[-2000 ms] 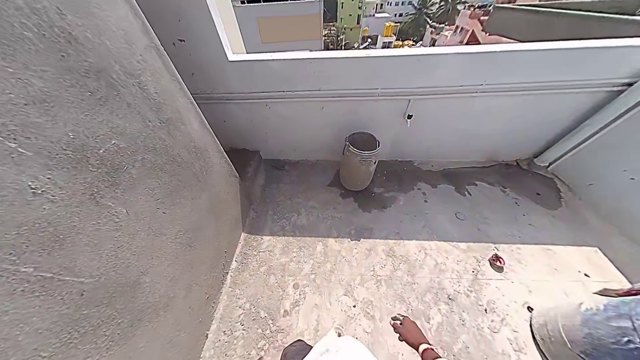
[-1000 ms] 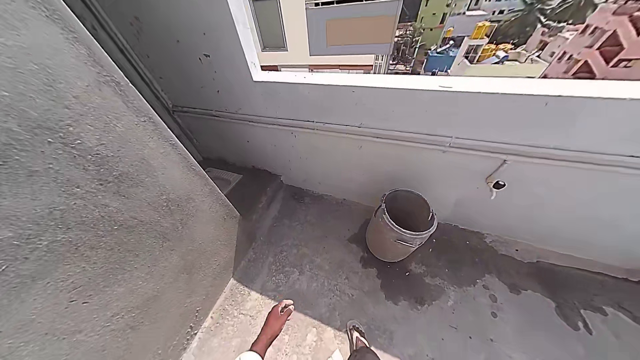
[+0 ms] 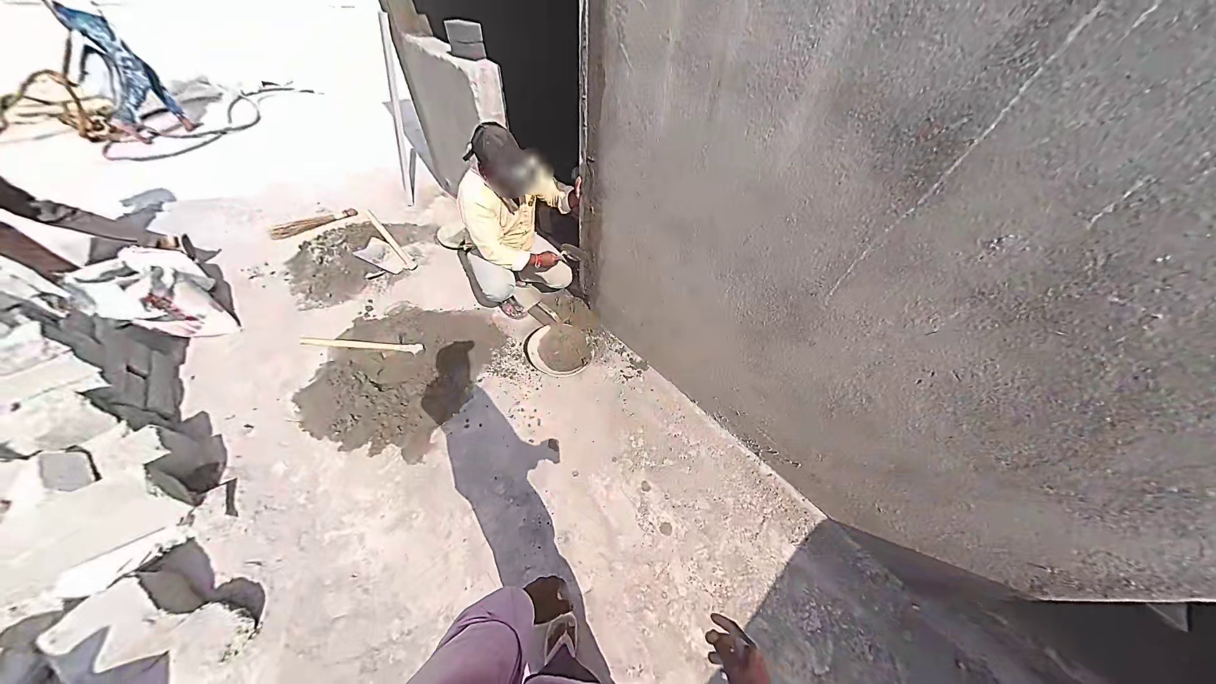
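My right hand (image 3: 733,650) is low in the head view, right of my legs, over the floor. Its fingers are apart and nothing shows in it. My left hand is out of view. Ahead, a co-worker (image 3: 503,223) in a cap and pale yellow shirt squats at the edge of a plastered wall (image 3: 855,313), with what looks like a trowel (image 3: 572,254) in one hand. A round pan of mortar (image 3: 565,349) stands on the floor near the co-worker's feet. To its left, a tool with a pale handle (image 3: 356,345) lies over a damp mortar heap (image 3: 366,399).
Broken blocks (image 3: 85,513) are piled along the left, with a pale sack (image 3: 157,285) above them. A broom (image 3: 309,224) and a pale-handled tool (image 3: 385,249) lie by a smaller heap. Another person (image 3: 119,66) stands near rope and hose (image 3: 228,128) at the upper left.
The view has swung far round, from the parapet corner with a bucket to the work area with the squatting co-worker and mortar heaps.
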